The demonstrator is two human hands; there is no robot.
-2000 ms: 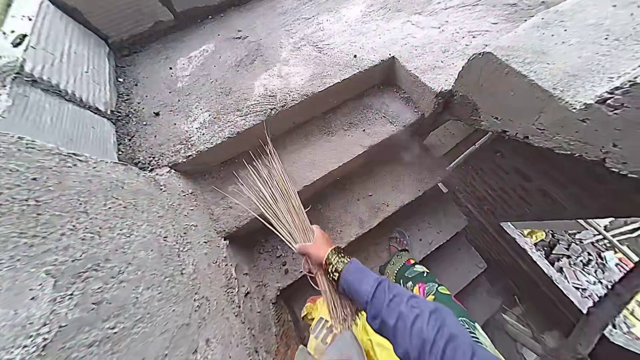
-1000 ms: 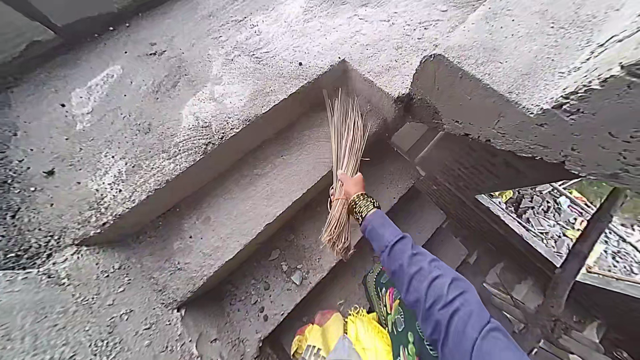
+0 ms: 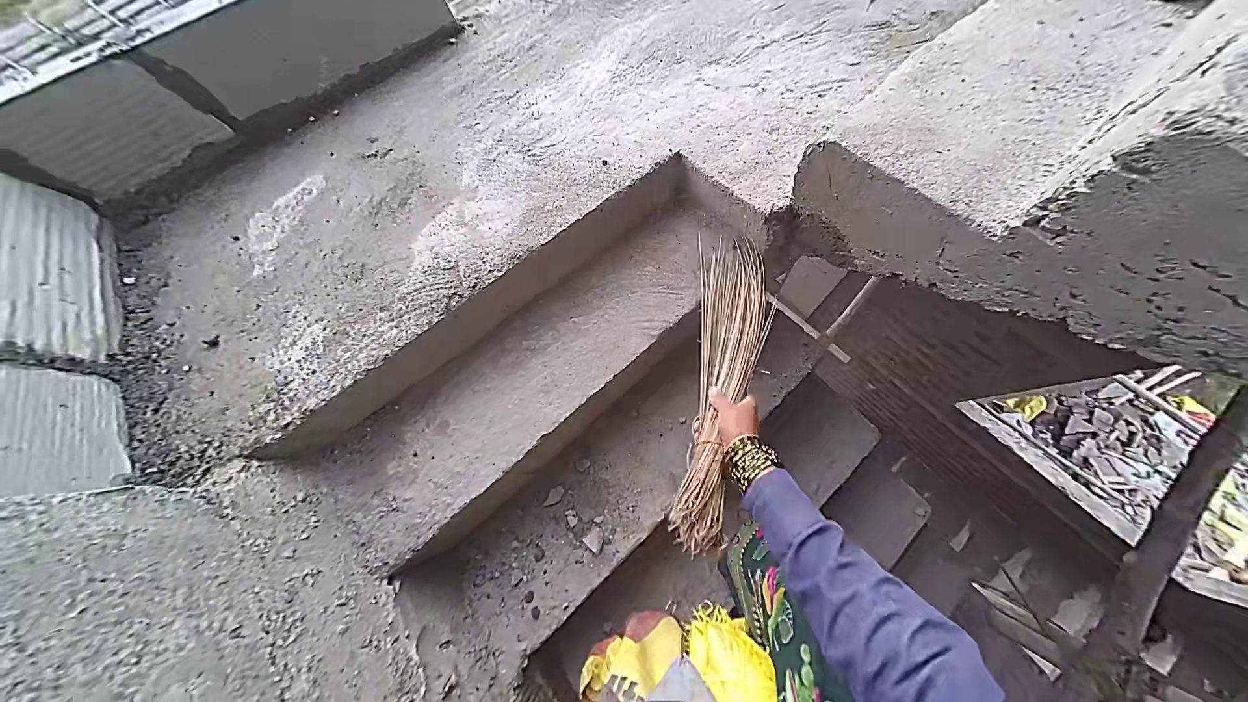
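My right hand (image 3: 733,419), with patterned bangles at the wrist and a blue sleeve, grips a stick broom (image 3: 726,341) around its bound middle. The broom's thin bristle ends point up the view, over the right part of an upper concrete step (image 3: 546,380). Its thick butt end hangs over the step below (image 3: 575,517), where small stones and grit lie. My left hand is not in view. Yellow cloth (image 3: 726,653) and green patterned cloth (image 3: 770,604) of my clothing show at the bottom.
A rough concrete landing (image 3: 390,224) lies above the steps, with concrete blocks (image 3: 58,263) at the left. A thick concrete edge (image 3: 936,224) juts in at the right. Lower steps (image 3: 829,439) drop toward a dark area with broken pieces; rubble (image 3: 1102,439) shows through an opening.
My right hand and the broom have moved right along the steps from where they were two seconds ago. The broom's bristles leaned left then and now point nearly straight up the view.
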